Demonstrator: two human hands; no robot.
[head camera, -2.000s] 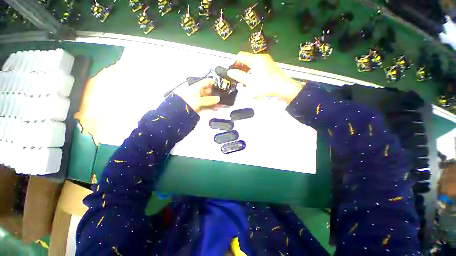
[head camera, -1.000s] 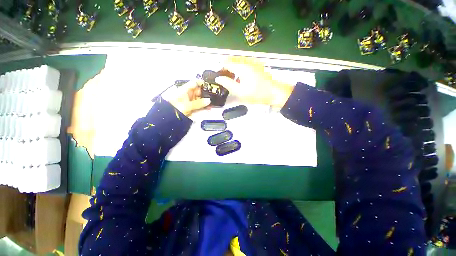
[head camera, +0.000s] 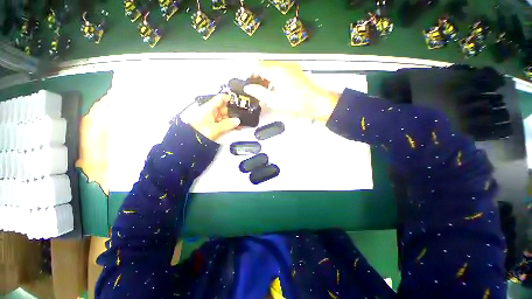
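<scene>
My left hand (head camera: 211, 115) grips a dark, partly assembled unit (head camera: 244, 110) from its left side, above the white work sheet (head camera: 157, 117). Pale and gold details show on the unit's top. My right hand (head camera: 289, 90) is on the unit from the upper right, its fingers at a dark oval part on top; its fingertips are blurred and overexposed. A thin dark tool or wire sticks out left, by my left hand. Several black capsule-shaped housing pieces (head camera: 269, 130) lie on the sheet just below the hands, two of them touching.
Circuit-board assemblies (head camera: 247, 21) stand on the green belt (head camera: 326, 35) behind the pale edge rail (head camera: 192, 58). Stacked white trays (head camera: 35, 152) stand at left, beside ragged tan paper (head camera: 95, 146). Stacked black parts (head camera: 487, 105) lie at right. Brown boxes (head camera: 67, 263) are below left.
The camera view has shifted a little. Both hands stay on the unit, which appears slightly further left. The board assemblies on the belt appear further left and higher in the view.
</scene>
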